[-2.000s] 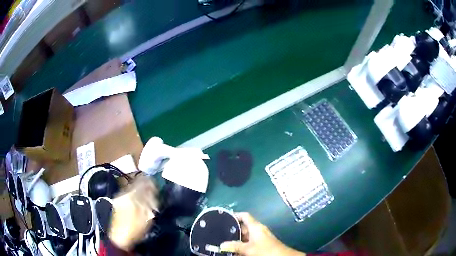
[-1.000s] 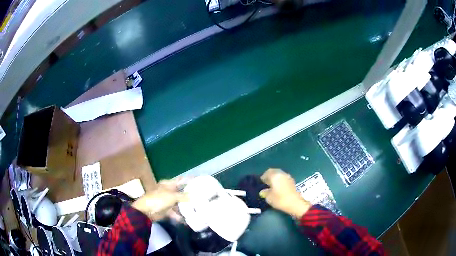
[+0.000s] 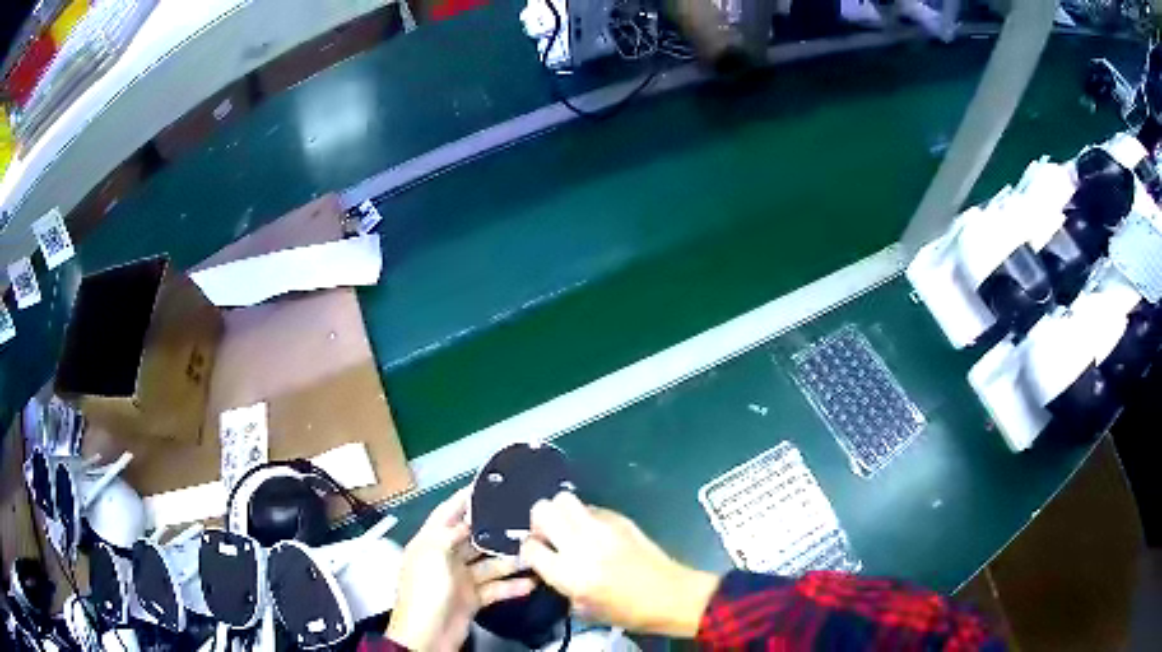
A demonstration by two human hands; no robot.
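Note:
A security camera stands base-up in front of me, its flat base covered by a black base pad (image 3: 520, 490) with small holes and a white rim. My left hand (image 3: 444, 576) holds the camera from the left and below. My right hand (image 3: 580, 550) has its fingertips on the lower right edge of the pad; whether they pinch something small cannot be told. The round black head (image 3: 523, 616) shows below my hands, partly hidden by them.
More cameras with black-padded bases (image 3: 229, 580) crowd the lower left. An open cardboard box (image 3: 179, 369) and label sheet (image 3: 243, 442) lie on cardboard (image 3: 306, 357). Two gridded sheets or trays (image 3: 780, 512) (image 3: 860, 397) lie right of centre. White cameras (image 3: 975, 287) stand at the right edge.
The loose black pad seen on the bench is now on the held camera's base. The camera has turned base-up. My right hand has moved left onto the pad; another padded camera shows at lower left.

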